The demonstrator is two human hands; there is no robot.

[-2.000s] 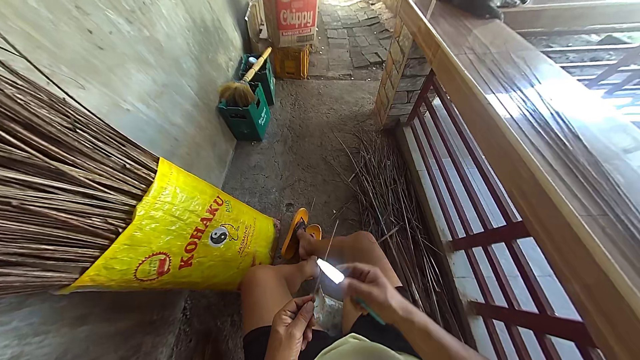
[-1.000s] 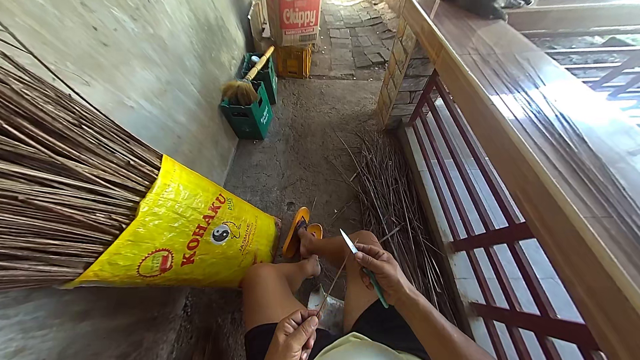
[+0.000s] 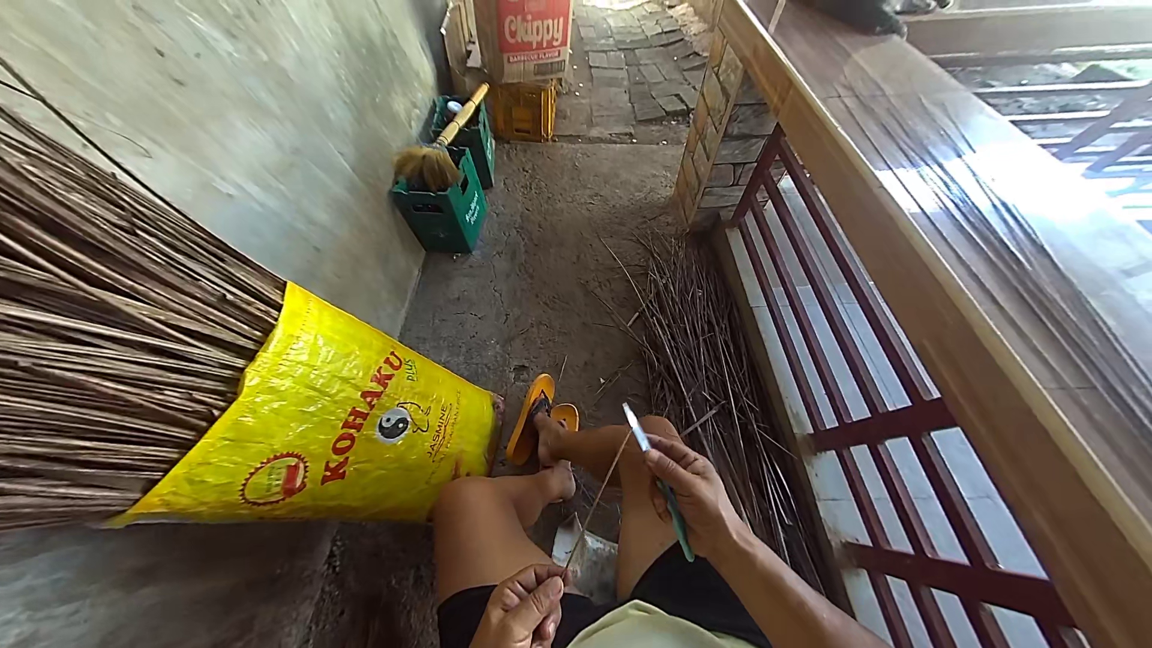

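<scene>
A knife [image 3: 637, 427] with a pale blade and green handle is in my right hand [image 3: 691, 486], its tip pointing up and away from me. My left hand [image 3: 524, 605], low in the view, pinches the near end of a thin brown stick [image 3: 596, 502]. The stick slants up to the right, and its far end lies close beside the blade; whether they touch I cannot tell. Left of my legs, a yellow woven sack [image 3: 360, 423] holds a thick bundle of brown sticks [image 3: 117, 342]. More dark sticks [image 3: 711, 369] lie heaped on the floor to the right.
Green plastic crates [image 3: 445, 211] stand against the wall with a brush [image 3: 430, 166] on them. Behind are a yellow crate [image 3: 525, 112] and a cardboard box [image 3: 533, 40]. A railing [image 3: 873, 423] with a wooden ledge [image 3: 864, 207] runs along the right; thin sticks [image 3: 1017, 216] lie on the ledge.
Two seconds ago the knife was lower and nearer my left hand; it moved up and to the right by one second ago. Since then both hands have stayed in about the same place.
</scene>
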